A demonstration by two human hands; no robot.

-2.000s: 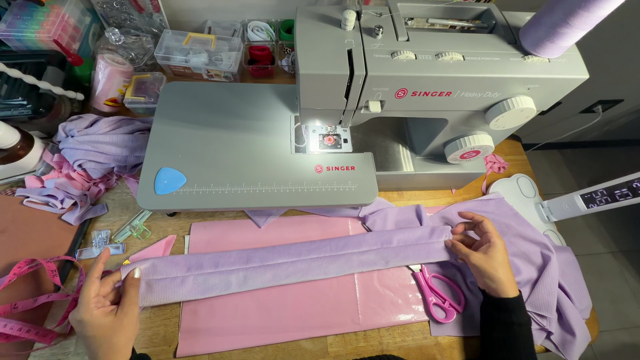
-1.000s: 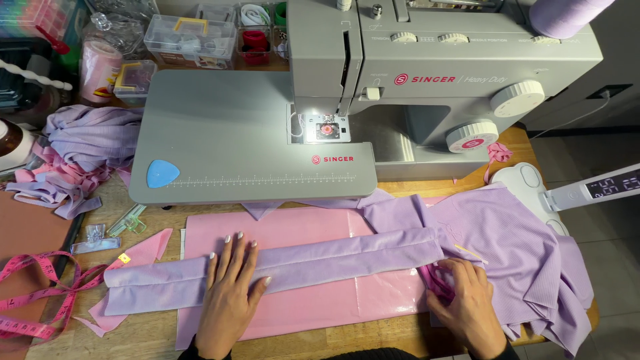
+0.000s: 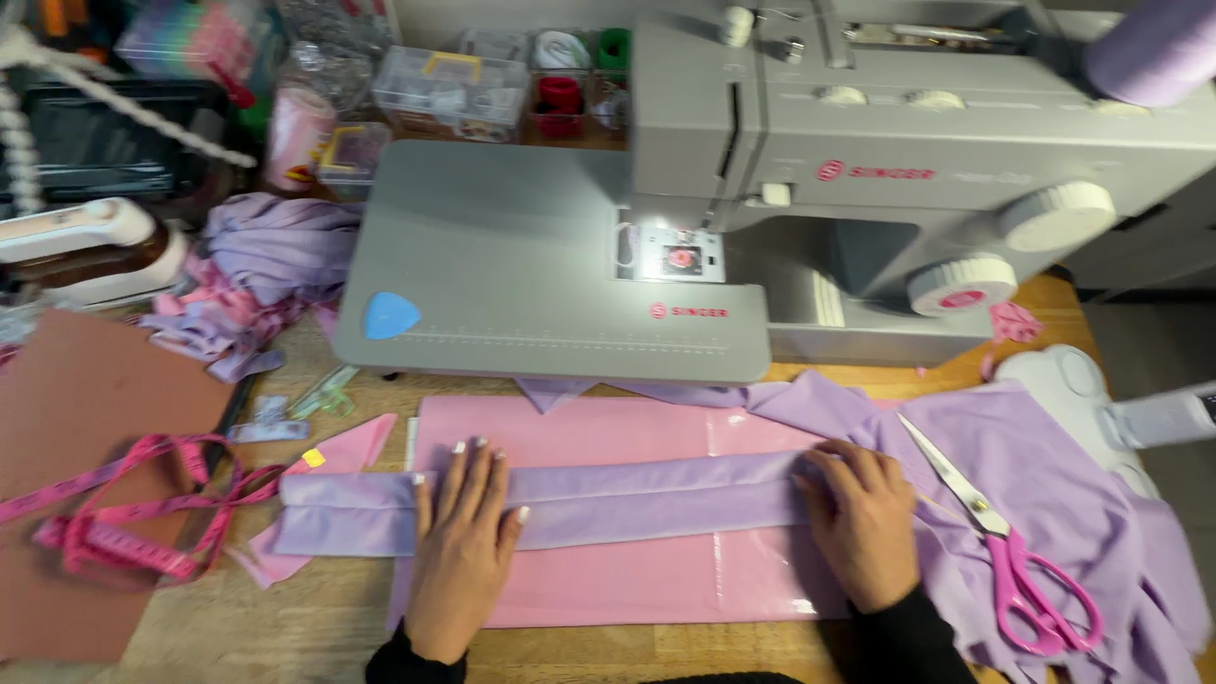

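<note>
A long lavender fabric strip (image 3: 655,496), with a fold line along its length, lies across a pink sheet (image 3: 589,589) in front of the sewing machine. My left hand (image 3: 465,541) rests flat on the strip left of its middle, fingers spread. At the strip's right end is my right hand (image 3: 860,518), fingers bent down onto the fabric; whether it pinches the edge cannot be told. Pink-handled scissors (image 3: 1007,551) lie with blades apart on bunched lavender fabric (image 3: 1064,456), to the right of my right hand.
A Singer sewing machine (image 3: 912,142) with a grey extension table (image 3: 503,247) stands behind. At left are a pink tape measure (image 3: 142,513), a brown board (image 3: 85,408), clear clips (image 3: 271,421), fabric scraps (image 3: 285,242) and a small iron (image 3: 85,252). A lamp base (image 3: 1054,380) stands at right.
Two seconds ago both hands held the strip up by its ends; now it lies on the pink sheet. The scissors, formerly beside the right hand on the pink sheet's edge, now lie farther right on the fabric.
</note>
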